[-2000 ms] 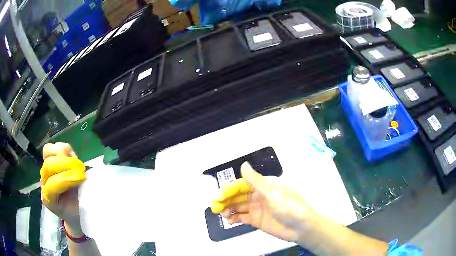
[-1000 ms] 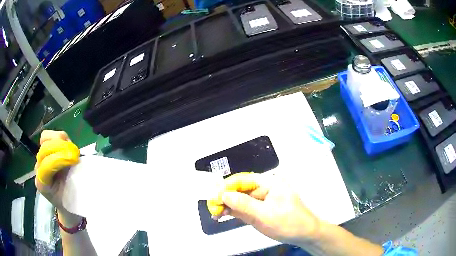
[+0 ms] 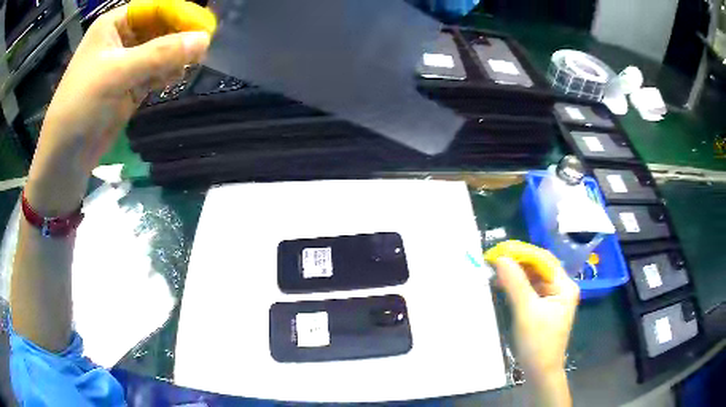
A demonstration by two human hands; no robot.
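Observation:
My left hand (image 3: 131, 75), with yellow finger cots, is raised at the upper left and pinches a large hazy film (image 3: 342, 67) by its left side. The film hangs in front of the black trays. Two dark smartphones, an upper one (image 3: 354, 266) and a lower one (image 3: 358, 340), lie side by side on the white mat (image 3: 231, 226), with white labels and camera blocks showing. My right hand (image 3: 541, 306) is at the mat's right edge, its cotted fingertips on a small white piece with a blue-green stripe (image 3: 478, 261).
A whitish film stack (image 3: 119, 266) lies at the left. Stacked black trays (image 3: 279, 143) stand behind the mat. A blue bin (image 3: 605, 278) holds a bottle (image 3: 565, 211). A row of trayed phones (image 3: 661, 274) and a tape roll (image 3: 579, 73) are at the right.
My left hand has risen with the film, which has left the mat area. My right hand has moved from over the phones to the small piece at the right edge. Both phones are now uncovered.

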